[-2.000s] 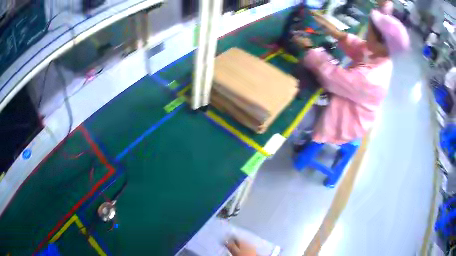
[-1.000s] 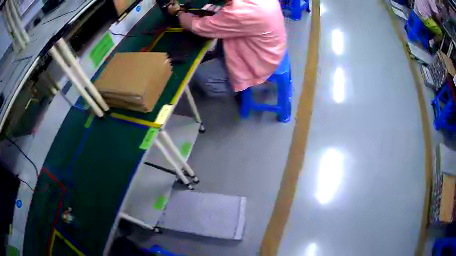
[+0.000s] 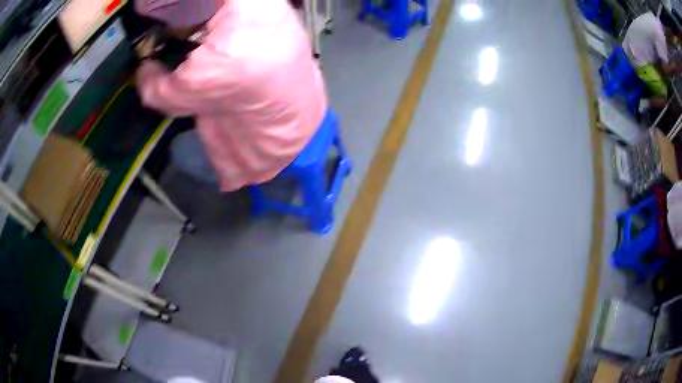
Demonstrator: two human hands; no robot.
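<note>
Neither of my hands shows clearly; small pale blurred shapes at the bottom edge cannot be told. Nearest on the left is the green bench mat (image 3: pixel 26 299) with yellow edge tape. A stack of brown cardboard (image 3: pixel 63 187) lies on it at the left. A flat grey board (image 3: pixel 179 354) is low beside the bench legs at the lower left. A dark shape like a shoe (image 3: pixel 354 366) is at the bottom centre.
A seated person in pink (image 3: pixel 250 90) works at the bench on a blue stool (image 3: pixel 318 179). Brown tape (image 3: pixel 359 217) runs along the grey floor (image 3: pixel 486 224). Other people, blue stools and boxes line the right side.
My view has swung right, from the bench to the aisle. The cardboard stack and person now sit further left in view. The hand at the bottom edge earlier no longer shows.
</note>
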